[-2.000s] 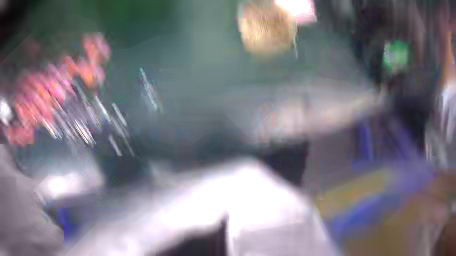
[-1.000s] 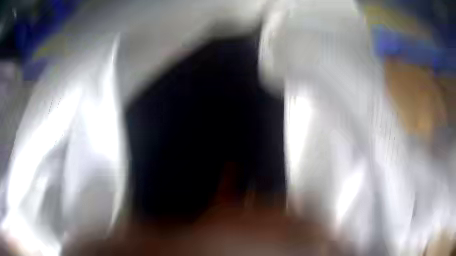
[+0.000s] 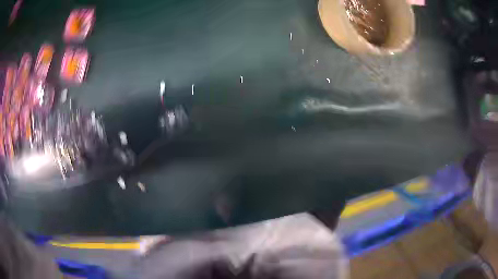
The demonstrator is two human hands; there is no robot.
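Observation:
Neither of my hands can be made out; pale cloth [image 3: 284, 245] shows at the bottom. Small pink housings with orange insides stand in blurred rows at the left, with one nearer the middle [image 3: 75, 64] and another [image 3: 79, 24] above it. A glittering heap of small components with leads [image 3: 68, 136] lies beside the rows. A small clear or silvery part [image 3: 173, 119] lies right of the heap. A beige pot [image 3: 330, 24] with brown shavings inside stands at the top right.
The dark-green bench [image 3: 235, 163] has small bright specks and a pale streak [image 3: 355, 107] below the pot. A blue and yellow edge strip [image 3: 404, 218] runs along its front. A dark object with a green label [image 3: 488, 106] is at the right. Brown cartons [image 3: 393, 261] show below.
The view has swung from the white clothing back up to the bench and is less blurred. The housings, heap and pot show again. The arm-like pale shape over the bench from two seconds ago is gone.

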